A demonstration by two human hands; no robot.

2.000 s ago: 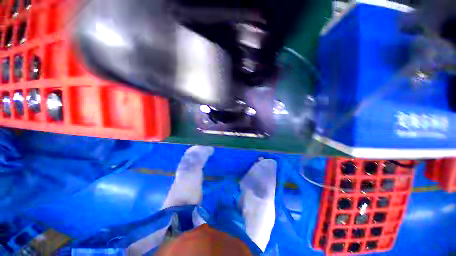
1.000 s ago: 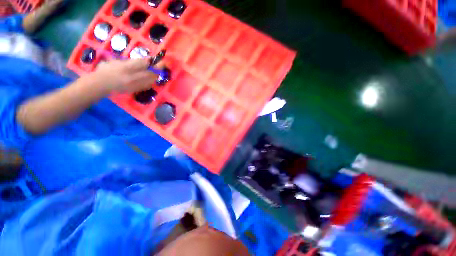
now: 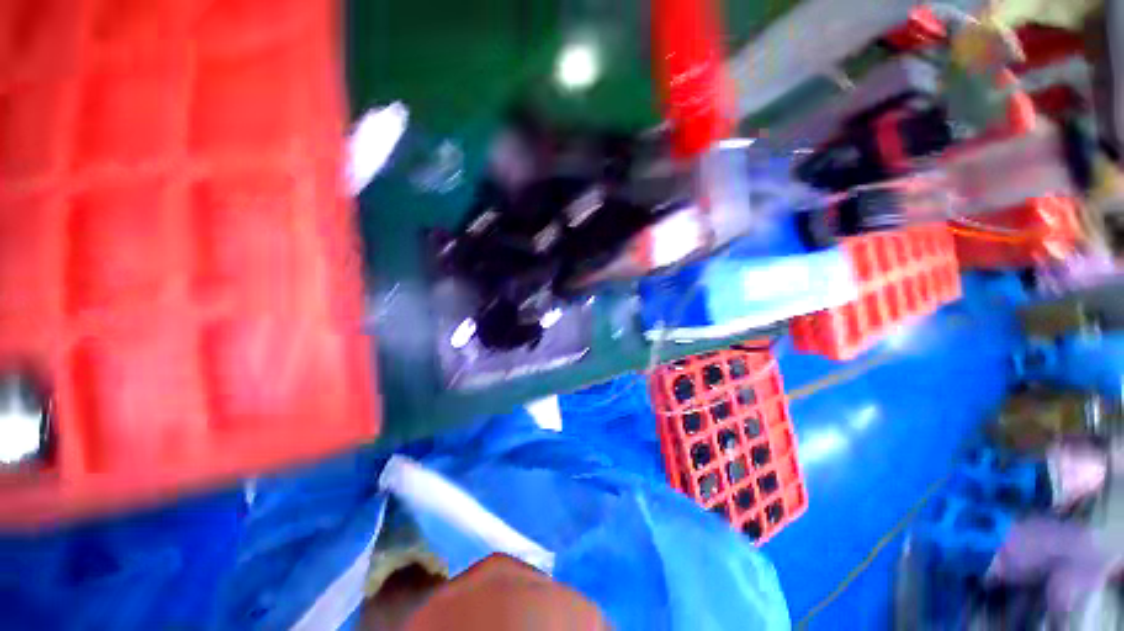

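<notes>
Neither of my hands can be made out in this blurred view. A red compartment tray point(image 3: 136, 247) fills the left side, and most of its visible pockets are empty. A round, shiny dark unit point(image 3: 19, 425) sits in a pocket at the left edge. The black test fixture point(image 3: 524, 327) stands on the green bench right of the tray, with bright glints on its bolts. The toggle clamp's red grip point(image 3: 693, 93) points upward above it. White and clear scraps point(image 3: 376, 146) lie between tray and fixture.
A blue box point(image 3: 770, 284) with a white front edge adjoins the fixture. A tray of dark discs point(image 3: 733, 444) sits lower, beyond the bench edge. Another red tray point(image 3: 881, 290) is farther right. My blue smock shows below; blurred equipment fills the right background.
The view has swung right and closer to the fixture. The hand that was over the filled tray pockets is out of view. The clamp's red grip now appears upright.
</notes>
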